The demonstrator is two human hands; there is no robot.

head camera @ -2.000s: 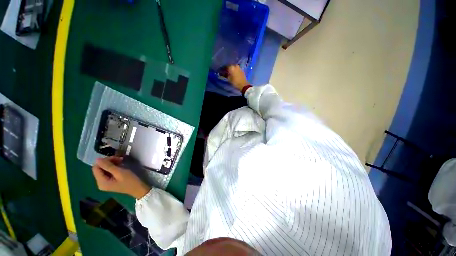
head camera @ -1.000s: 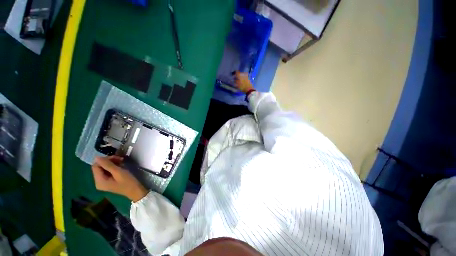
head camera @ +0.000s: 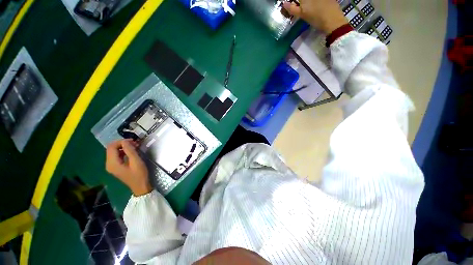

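The opened device body [head camera: 167, 141] lies on a bubble bag [head camera: 116, 121], with an empty silvery bay and its mainboard at the upper left end. My left hand [head camera: 126, 164] is at the device's left edge, fingers curled, fingertips pinched on the rim. My right hand [head camera: 317, 14], with a red wristband, is at the top edge of the picture over a shiny clear sheet or tray [head camera: 275, 15]. Its fingertips are bent inward, partly cut off; whether they hold something cannot be told.
Black adhesive pieces [head camera: 217, 106] and a longer black strip [head camera: 174, 67] lie beyond the device. Tweezers [head camera: 231, 62] lie near them. Patterned batteries [head camera: 377, 26] show beside my right wrist. A blue box [head camera: 213, 13], blue bin [head camera: 272, 98], glossy black sheets [head camera: 98, 222] and other bagged devices [head camera: 23, 96] surround.
My right hand has risen from the blue bin area to the shiny sheet at the top. The view has turned, showing the batteries and blue box. My left hand stays at the device's edge.
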